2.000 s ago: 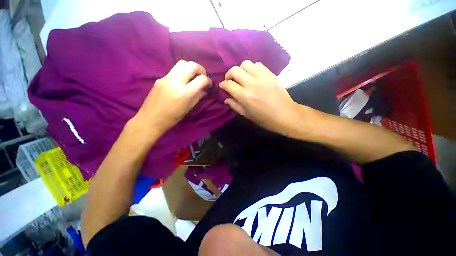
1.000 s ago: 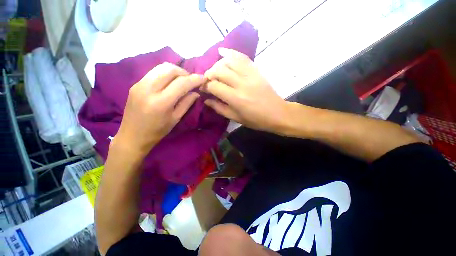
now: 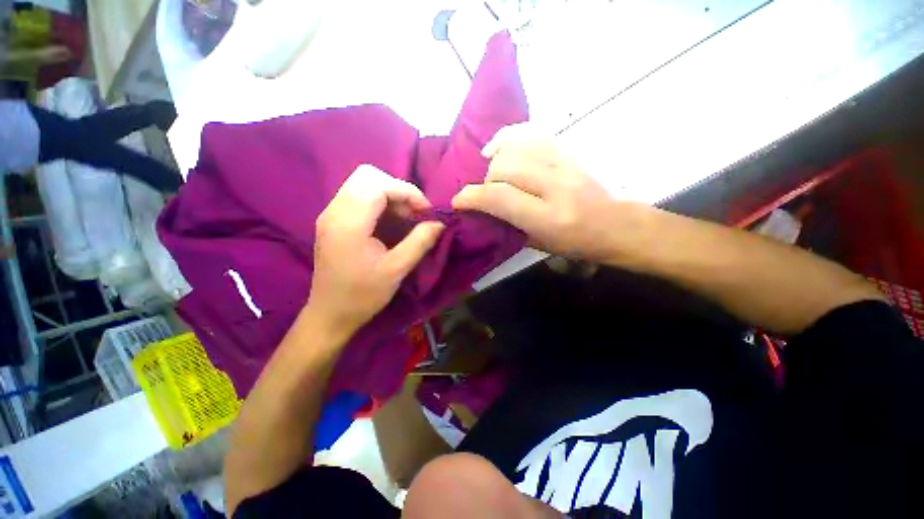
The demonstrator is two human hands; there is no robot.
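A maroon garment (image 3: 294, 193) lies over the front edge of the white table and hangs down towards my lap. A short white strip shows on its left part. My left hand (image 3: 365, 243) pinches a fold of the garment between thumb and index finger. My right hand (image 3: 547, 198) grips the same fold just to the right, its fingertips close to the left ones. A narrow end of the garment points up past my right hand. The bit of cloth between the fingertips is small and partly hidden.
The white table (image 3: 648, 132) runs across the top, with a white rounded machine part (image 3: 279, 41) at top left. A yellow basket (image 3: 185, 390) stands at lower left. A red basket (image 3: 861, 208) is at the right. A person's dark-clothed part (image 3: 96, 142) shows at the far left.
Since one second ago, more of the garment is spread out at the left and its white strip shows again. Both hands have shifted right in the view. A person's dark clothing has appeared at far left.
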